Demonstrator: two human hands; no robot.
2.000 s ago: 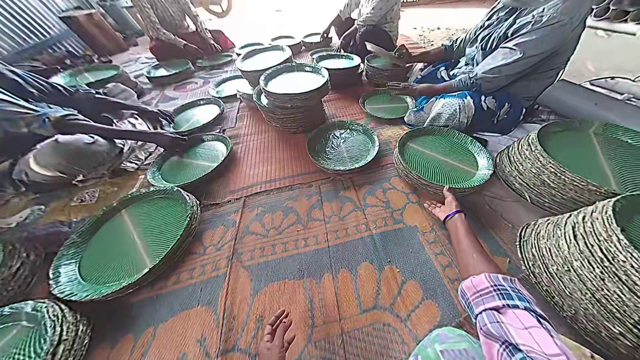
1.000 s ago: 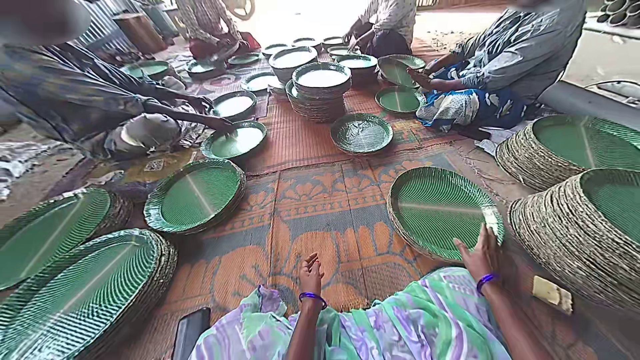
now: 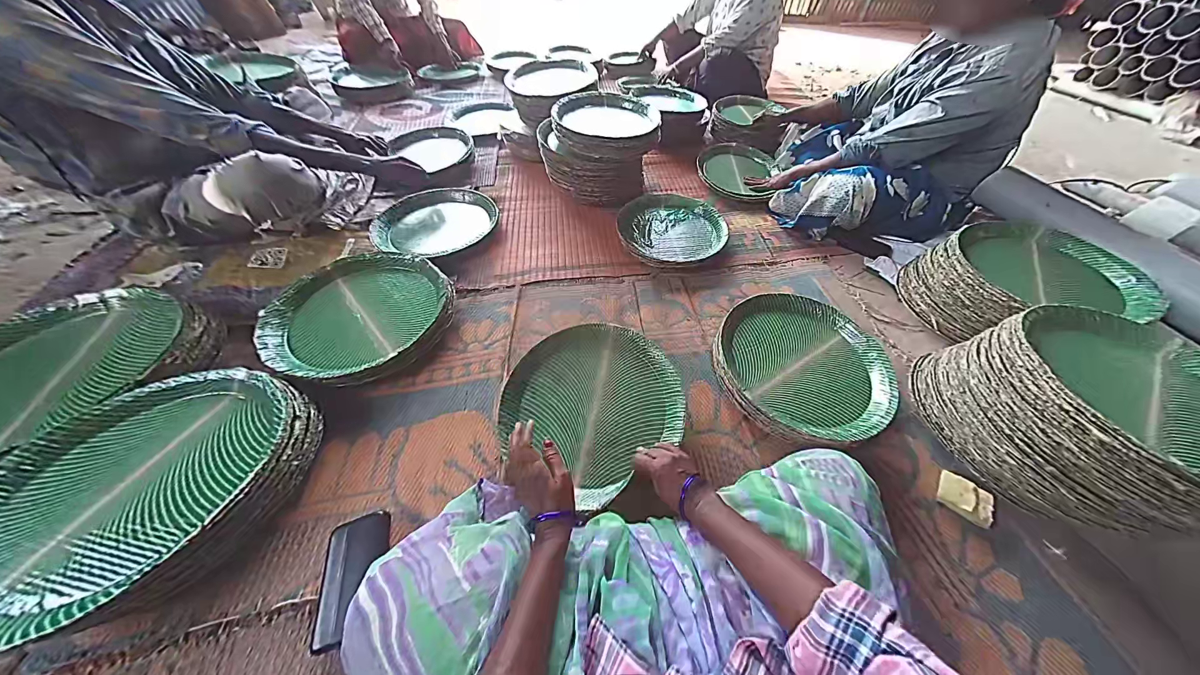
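A round green leaf-patterned plate [image 3: 592, 394] stands before my lap, its near edge by my clothing. My left hand [image 3: 541, 473] lies at its lower left rim, fingers raised and spread over the plate. At the lower right rim my right hand [image 3: 667, 469] has its fingers curled on the edge, thumb hidden. Just right of this plate, a low stack of like green plates [image 3: 806, 367] rests on the patterned mat. Another stack of green plates [image 3: 356, 317] is on the mat to the left.
Tall plate stacks [image 3: 1059, 412] stand at the right, with a small yellowish block [image 3: 965, 498] beside them. More stacks [image 3: 141, 487] fill the left. A dark flat phone-like object [image 3: 352, 577] lies by my left knee. Several people sit around the mat, near stacks of shiny plates [image 3: 600, 155].
My right hand has moved left from the right-hand plate stack to the plate before me. My left hand, away from any plate one second ago, is now at this plate's rim.
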